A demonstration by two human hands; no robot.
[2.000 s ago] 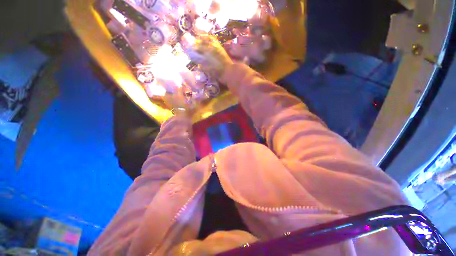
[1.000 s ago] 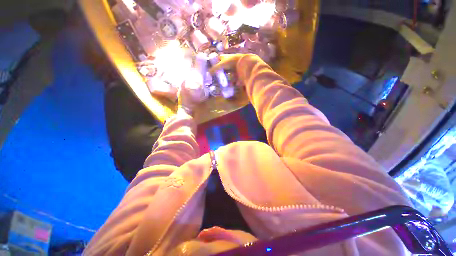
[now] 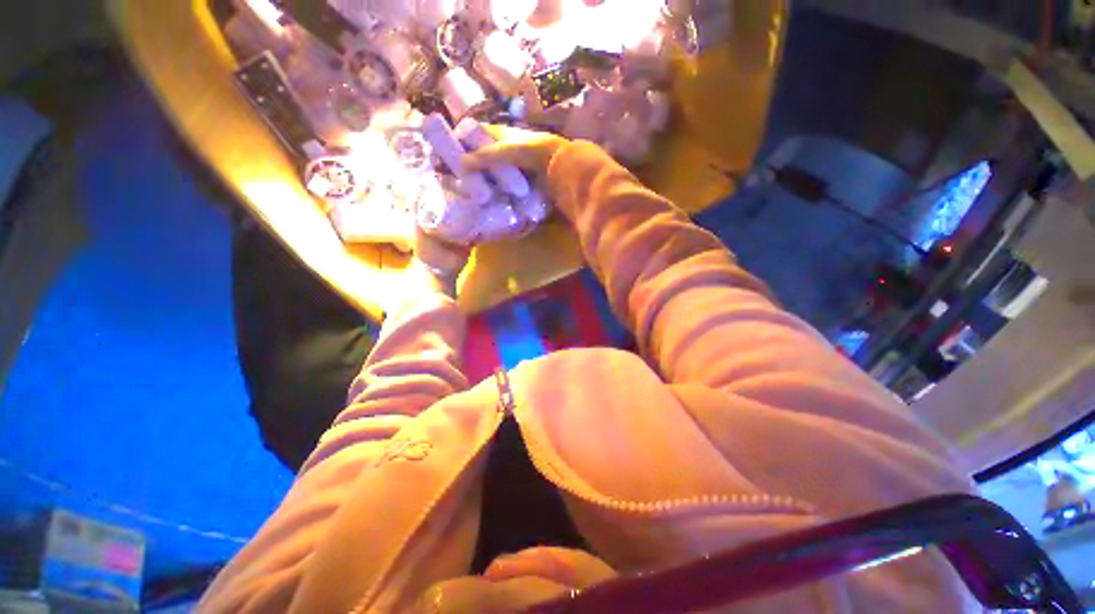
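A yellow-orange parts bin [image 3: 720, 108] is full of white device units with round heads [image 3: 331, 179]; glare washes out part of the pile. My left hand [image 3: 442, 254] is at the bin's near edge, under a cluster of several white units [image 3: 486, 210], and holds them from below. My right hand [image 3: 519, 154] is on top of the same cluster with its fingers on a white unit. The fingertips of my left hand are hidden by the units.
A blue floor [image 3: 132, 348] lies at the left, with a box [image 3: 94, 561] at the lower left. A dark rounded object [image 3: 288, 348] is beside the bin. A pale bench edge [image 3: 1021, 360] and shelving are at the right. A red object [image 3: 576, 314] is below the bin.
The view has shifted. Several white units are now gathered between my hands near the bin's near edge. My right hand has drawn back from deeper in the pile.
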